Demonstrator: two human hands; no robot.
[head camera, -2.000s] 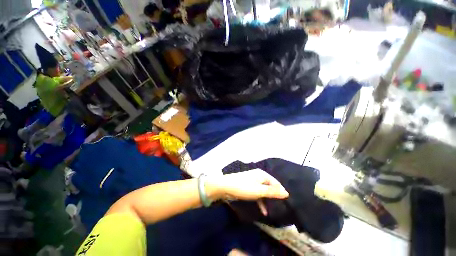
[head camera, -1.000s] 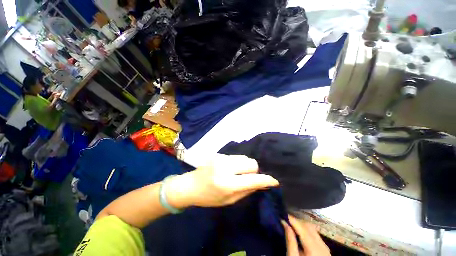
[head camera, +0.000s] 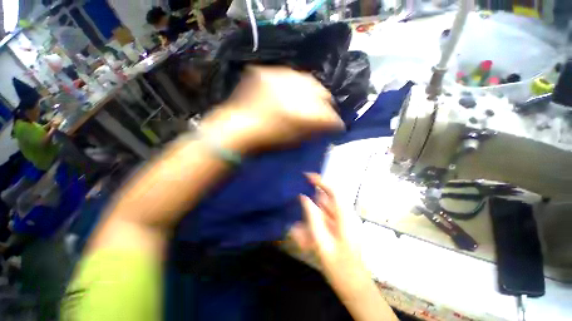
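My left hand (head camera: 285, 103), blurred, is raised in front of the black plastic bag. Navy cloth (head camera: 270, 188) hangs below it, its top edge at my fingers. My right hand (head camera: 323, 219) is lower, at the cloth's right edge, fingers partly spread; whether it grips the cloth is unclear. Very dark cloth (head camera: 251, 266) lies below the navy cloth, over the lap. The sewing machine (head camera: 495, 144) is on the right, its lit needle area (head camera: 404, 178) right of my hands.
Snips (head camera: 453, 229), black-handled scissors (head camera: 464, 200) and a phone (head camera: 517, 247) with a white cable lie right of the needle. The black plastic bag (head camera: 354, 78) is behind the work. A person in a green shirt (head camera: 32, 143) is at far left. Small spools (head camera: 483, 74) stand behind the machine.
My left hand has moved up, raising navy cloth. My right hand has moved up and left beside it. The dark piece no longer shows on the white table.
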